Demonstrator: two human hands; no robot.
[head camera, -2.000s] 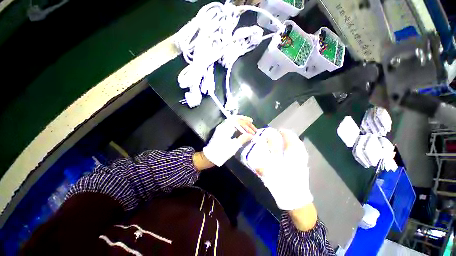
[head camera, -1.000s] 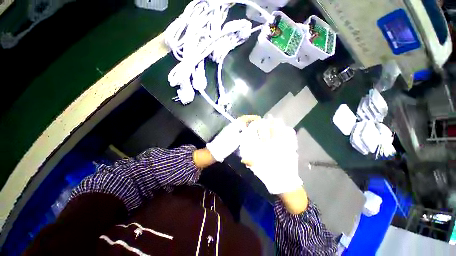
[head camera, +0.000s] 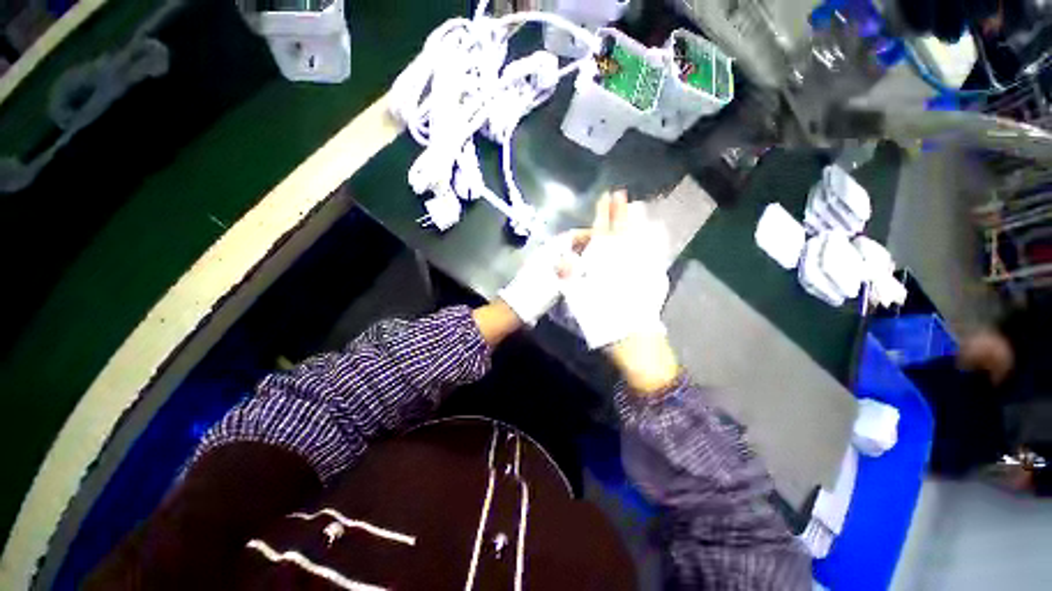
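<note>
My gloved left hand (head camera: 538, 279) is at the bench's near edge, where a white cord ends at its fingers. It is closed around the side of a white piece, seemingly a power socket housing, mostly hidden. My gloved right hand (head camera: 623, 277) lies against the same spot, fingers pointing up and away. Glare washes it out, so I cannot tell whether it grips anything. The power cord (head camera: 456, 98) lies coiled beyond my left hand, with its plug (head camera: 441, 210) at the near end.
Open housings (head camera: 617, 92) with green boards stand at the back. White end covers (head camera: 833, 266) are piled at right. Grey pads (head camera: 750, 369) lie on the bench. A blue bin (head camera: 894, 462) is at right, the conveyor's pale edge (head camera: 219, 271) at left. Another person's hand (head camera: 986, 352) shows far right.
My hands have moved slightly up and away, and the right fingers now extend upward. The blurred support arm left the back right, then reappeared there. Another housing has come further into view on the conveyor.
</note>
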